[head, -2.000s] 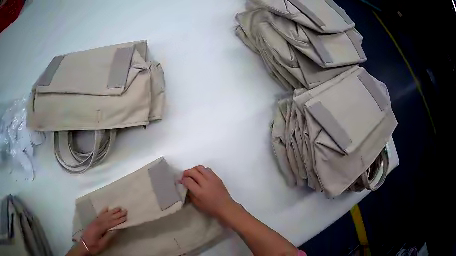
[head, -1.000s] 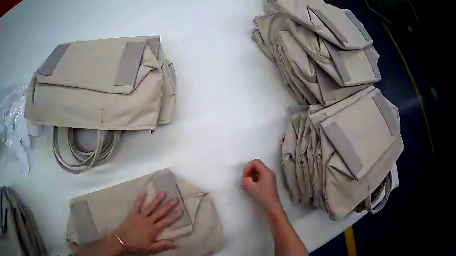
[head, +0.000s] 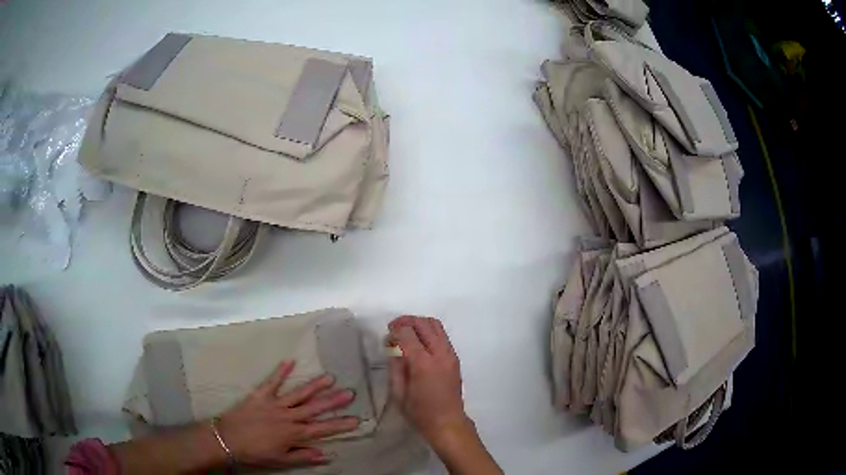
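Note:
A beige tote bag (head: 246, 353) lies folded flat at the bottom centre-left, with a grey patch at each end of its folded panel. My left hand (head: 288, 422) lies flat on the panel, fingers spread, near the right grey patch. My right hand (head: 425, 366) is at the bag's right edge, fingers curled with thumb and fingertips close together by the side fold. Whether the fingertips pinch the fabric is hard to tell. The bag's lower part is hidden by my left hand and the picture's edge.
Another folded bag (head: 232, 102) with looped handles lies at the upper left. Beside it is a crinkled clear plastic bag (head: 46, 167) with white pieces. Bag stacks stand along the right (head: 686, 315) and at the lower-left edge (head: 28, 362). A dark floor lies beyond.
My right hand has moved left, back to the bag's right edge. My left hand stays flat on the panel. The other bags and stacks have shifted in the picture as the view moved.

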